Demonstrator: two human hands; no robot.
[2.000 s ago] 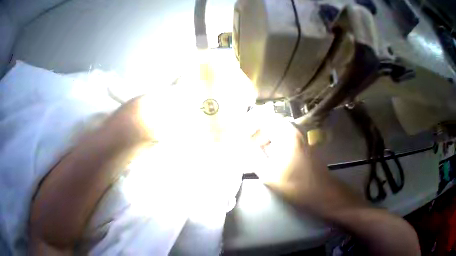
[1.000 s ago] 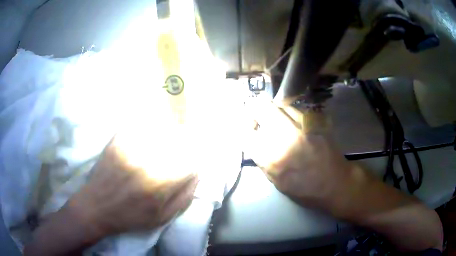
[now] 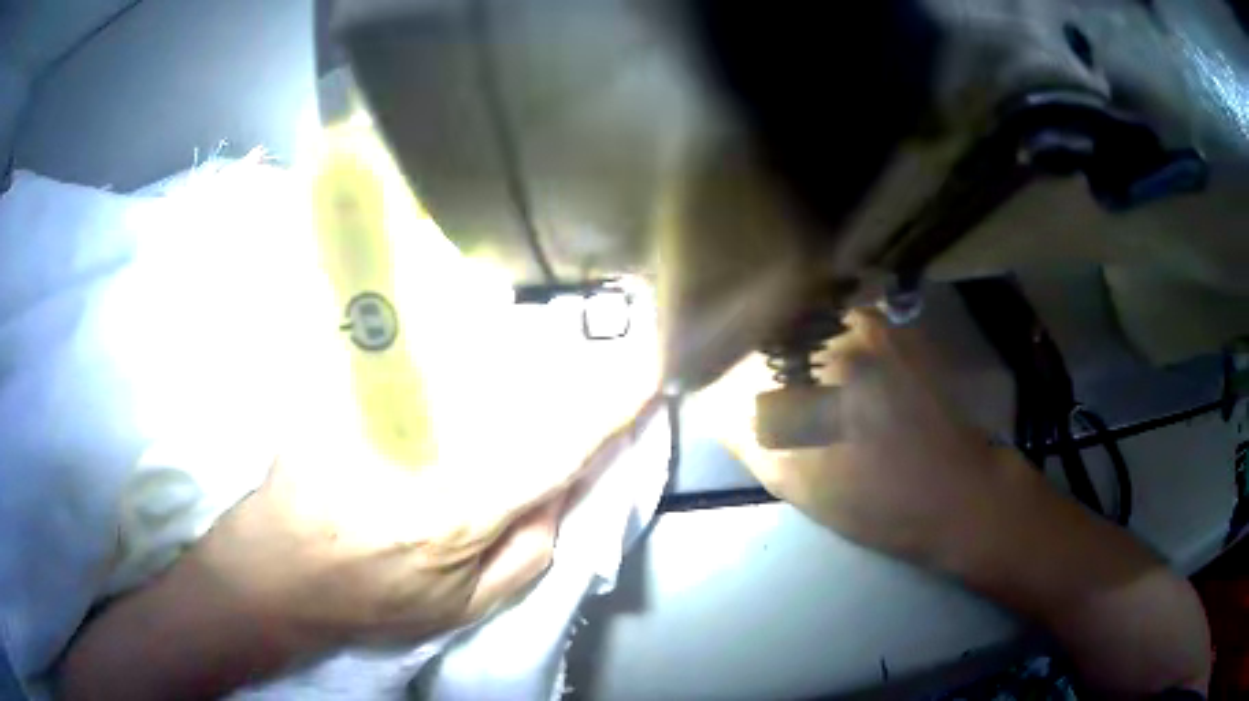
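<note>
The white garment piece (image 3: 69, 315) lies in a bunched spread at the left, with frayed edges at its top and lower right. My left hand (image 3: 411, 562) holds the cloth left of and below the machine head (image 3: 548, 123), its fingers reaching toward the needle area. My right hand (image 3: 863, 438) is at the right of the needle, partly behind the tan knurled knob (image 3: 799, 416). Its fingertips are lost in glare and behind the head, so its grip cannot be made out. The presser foot and needle are washed out.
A yellow strip with a round black mark (image 3: 373, 323) stands left of the head. Fabric shears (image 3: 1096, 459) lie under the arm at the right. The pale table (image 3: 740, 589) has its front edge at the bottom. A red thing (image 3: 1226, 603) shows at the lower right.
The view has moved closer to the machine head, which now fills more of the top. My left hand has come nearer the needle area. My right hand is now partly behind the knob.
</note>
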